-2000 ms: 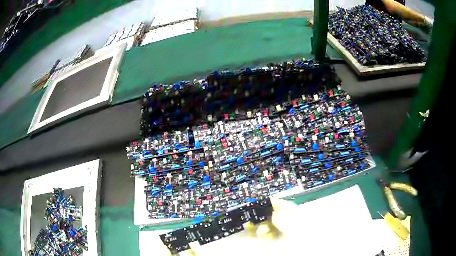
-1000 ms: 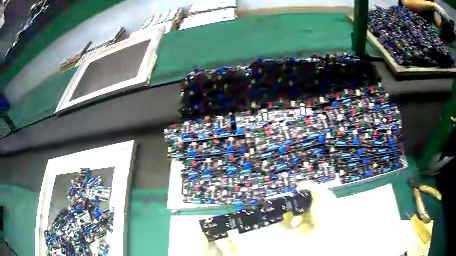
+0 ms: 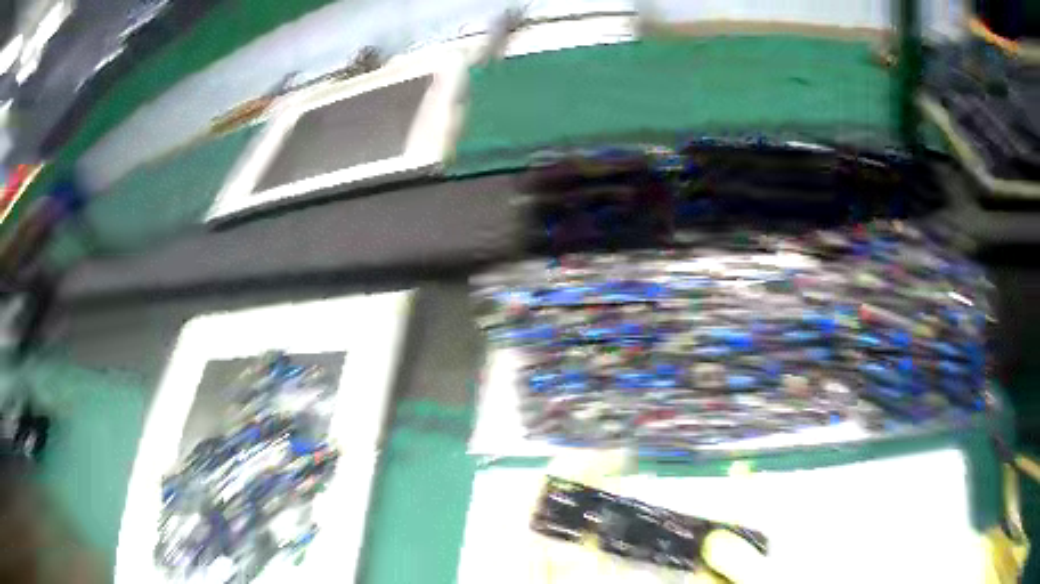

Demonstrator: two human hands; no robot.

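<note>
A black board strip (image 3: 639, 528) is held over the white work sheet (image 3: 855, 513) at the near edge, its dark printed face up, tilted down to the right. My right hand (image 3: 733, 554), in a yellow-tipped glove, grips its right end. My left hand (image 3: 576, 561), pale and washed out against the sheet, is at the strip's left part; its fingers are hard to make out. The large stack of board strips (image 3: 741, 342) lies just beyond, component side up, blurred.
A white-framed tray (image 3: 382, 456) with jumbled loose boards is at the left. An empty white-framed tray (image 3: 445, 126) lies behind it across the dark conveyor belt (image 3: 251, 268). Another tray (image 3: 969, 148) is at the far right. Yellow material (image 3: 1006, 557) shows at the right edge.
The view has swung left, so the trays and stack sit farther right and are blurred. The strip has turned from rising to the right to sloping down to the right and looks shorter.
</note>
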